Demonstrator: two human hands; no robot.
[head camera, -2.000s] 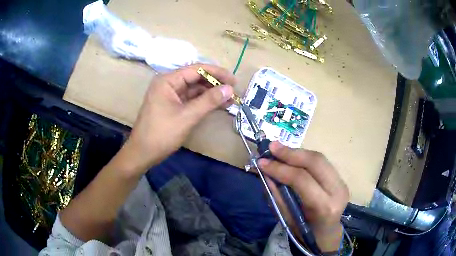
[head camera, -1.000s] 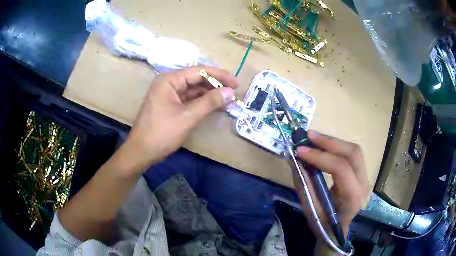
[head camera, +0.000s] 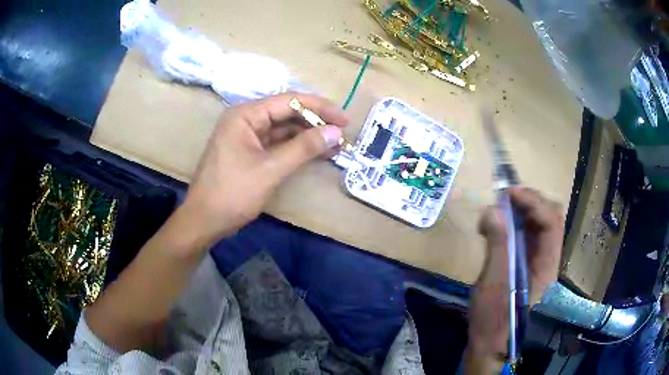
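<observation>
My left hand (head camera: 249, 165) pinches a brass contact strip (head camera: 309, 113) between thumb and fingers, just left of the white socket housing (head camera: 391, 209). The housing lies open on the cardboard mat, with a green circuit board (head camera: 422, 170) and a dark block (head camera: 382, 140) inside. My right hand (head camera: 521, 249), blurred, holds the soldering iron (head camera: 519, 256) to the right of the housing. The iron's tip points up and touches nothing visible. The far end of the strip is near the housing's left side; its exact contact is unclear.
A pile of brass strips with green wires (head camera: 433, 36) lies at the mat's top. A clear plastic bag (head camera: 213, 66) lies upper left. A parts bin of strips (head camera: 70, 249) is lower left. A translucent hood (head camera: 579, 58) hangs upper right, with a metal hose (head camera: 587, 311) lower right.
The soldering iron in my right hand moved from the strip across the housing, then away to the right. My left hand stayed nearly still with the strip.
</observation>
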